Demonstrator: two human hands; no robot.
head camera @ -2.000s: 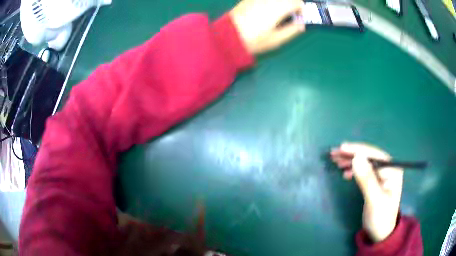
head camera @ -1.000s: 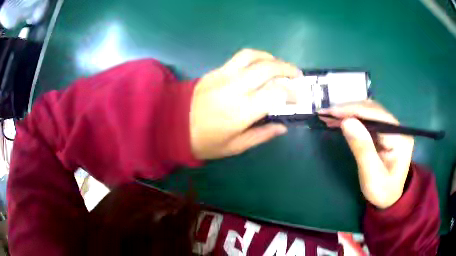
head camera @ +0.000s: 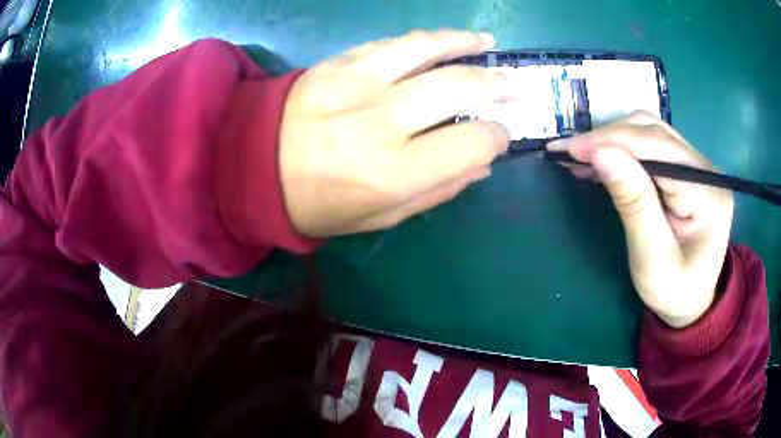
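Note:
An opened phone assembly [head camera: 621, 85] lies on the dark green table, with a black rim, pale areas and a narrow dark and blue band across it. My left hand [head camera: 390, 137] lies spread over its left end, fingers pressing on it and covering that part. My right hand [head camera: 659, 197] holds dark tweezers [head camera: 711, 178] like a pen. Their tips are at the phone's near edge, close to the band, and are partly hidden by the fingers. The right hand also covers the near right corner of the phone.
The glossy green table [head camera: 445, 282] stretches around the phone, with its near edge in front of my sweatshirt. A white object [head camera: 10, 21] is cut off at the upper left corner. Dark hair hangs blurred at the lower left. Pale items show below the table edge.
The phone has come from the far edge of the table to in front of me, under my left hand. My right hand has moved from the right to the phone's near edge with the tweezers.

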